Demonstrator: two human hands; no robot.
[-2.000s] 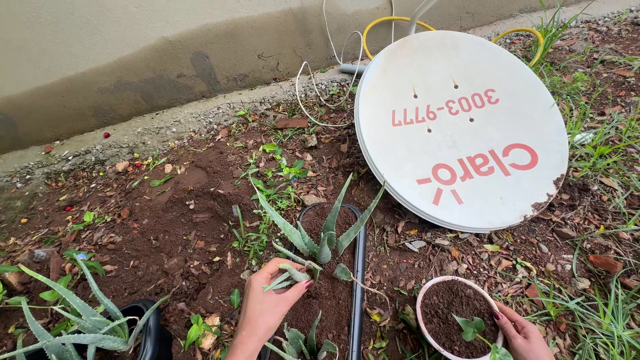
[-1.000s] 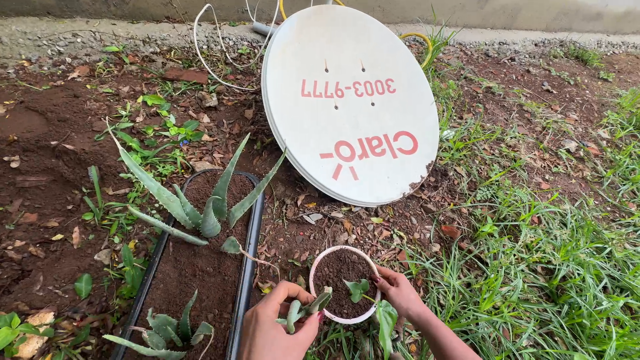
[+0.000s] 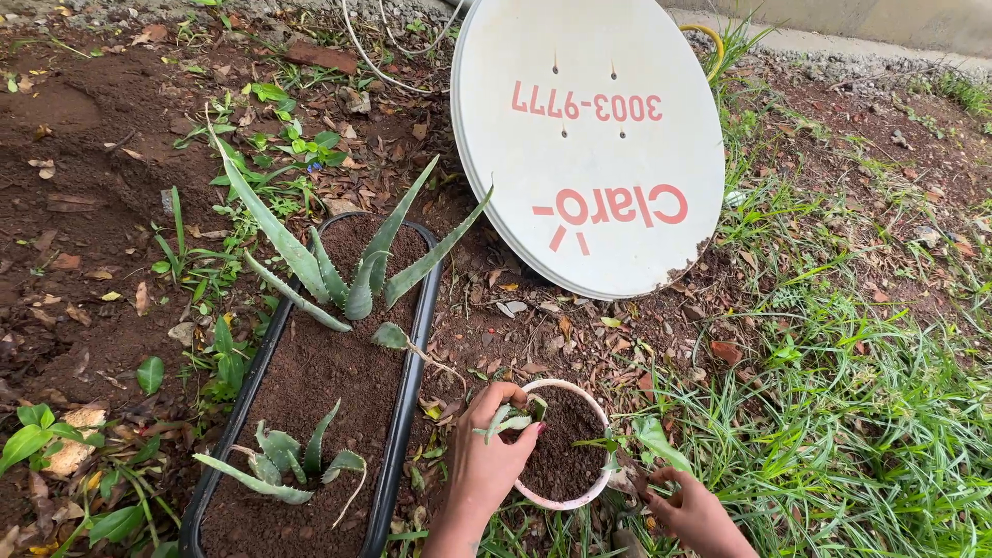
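A small aloe plantlet (image 3: 505, 422) is pinched between the fingertips of my left hand (image 3: 492, 442), over the left rim of a round pale pot (image 3: 597, 488) filled with dark soil. Out of the pot's right side leans a green-leaved seedling (image 3: 659, 443). Just right of the pot, low down, my right hand (image 3: 686, 504) has curled fingers beside something dark that I cannot make out. Left of the hands lies a long black planter (image 3: 395, 446) of soil, with a large aloe (image 3: 360, 283) at its far end and a smaller aloe (image 3: 291, 461) nearer me.
A white satellite dish (image 3: 589, 155) with red lettering rests on the ground behind the pot. White cable (image 3: 372, 66) and a yellow hose (image 3: 717, 50) lie behind it. Grass (image 3: 876, 403) grows at the right, and loose soil with leaves (image 3: 93, 256) spreads at the left.
My left hand has moved from the planter to the pot, carrying the aloe plantlet. My right hand, at the pot's rim before, is now lower and off the rim. The view has shifted right.
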